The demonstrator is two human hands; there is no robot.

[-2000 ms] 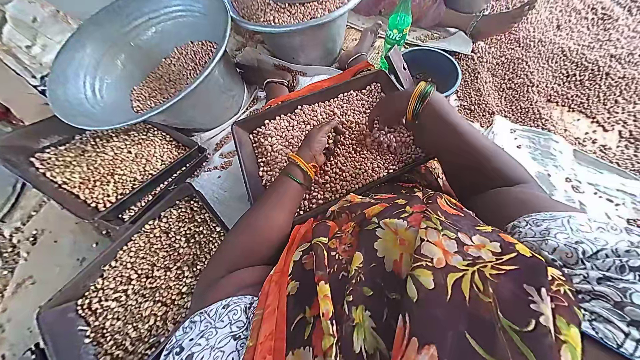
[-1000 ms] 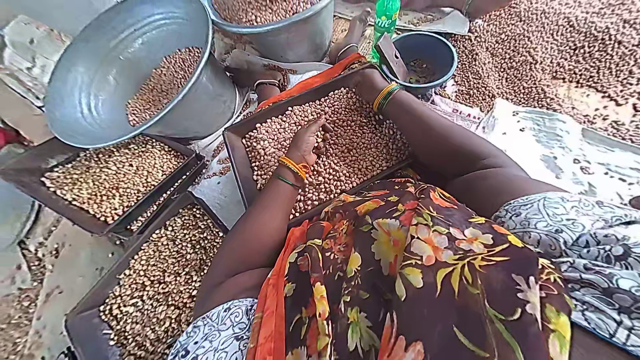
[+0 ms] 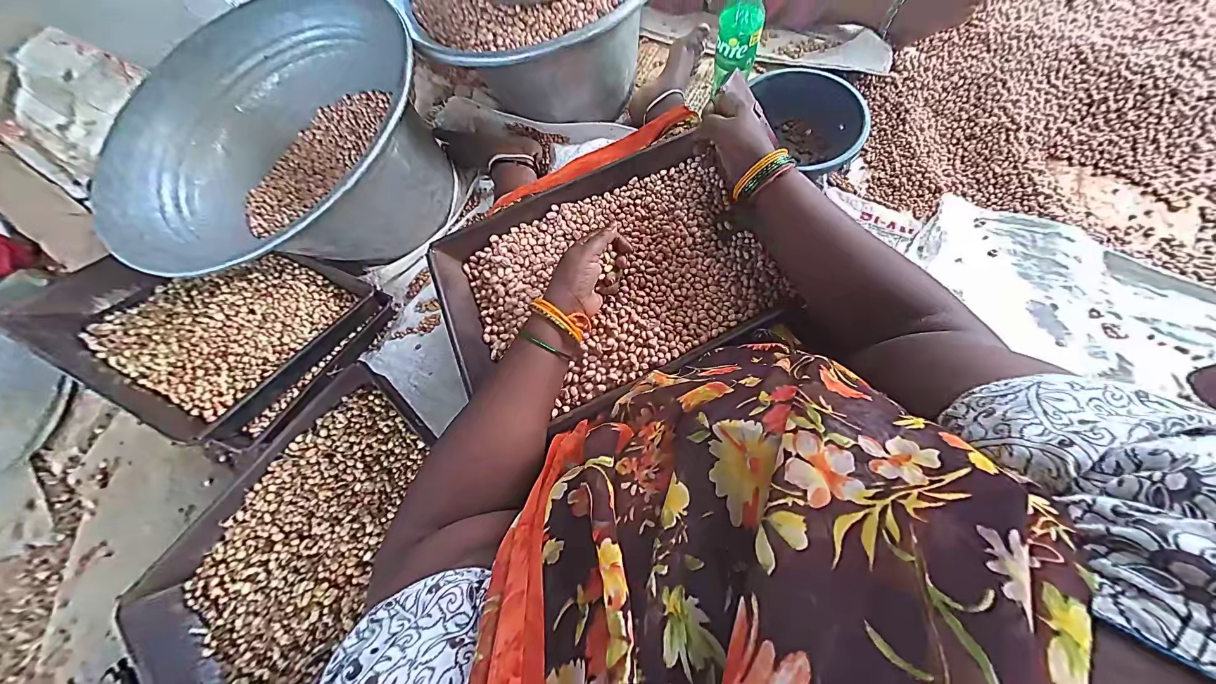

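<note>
A dark rectangular metal tray (image 3: 454, 313) of small reddish-brown nuts or seeds (image 3: 665, 256) rests tilted across my lap. My left hand (image 3: 587, 271), with orange and green bangles, is above the middle of the tray, palm turned partly up and fingers curled around a few pale pieces. At the tray's far right corner is my right hand (image 3: 739, 123), also in bangles; it is curled near the rim, and whether it grips the rim or holds something cannot be told.
Left lie two dark trays (image 3: 214, 432) (image 3: 152, 608) of paler pieces. Behind stand a tilted metal basin (image 3: 394, 204) and another full basin (image 3: 570, 81). A blue-grey bowl (image 3: 860, 133), a green plastic bottle (image 3: 737, 38) and a large heap (image 3: 988, 104) are at the right. Another person's feet (image 3: 508, 166) are close beyond the tray.
Two seconds ago both hands were in the nuts; my right hand has moved away to the tray's far right corner. My left hand has turned its palm more upward.
</note>
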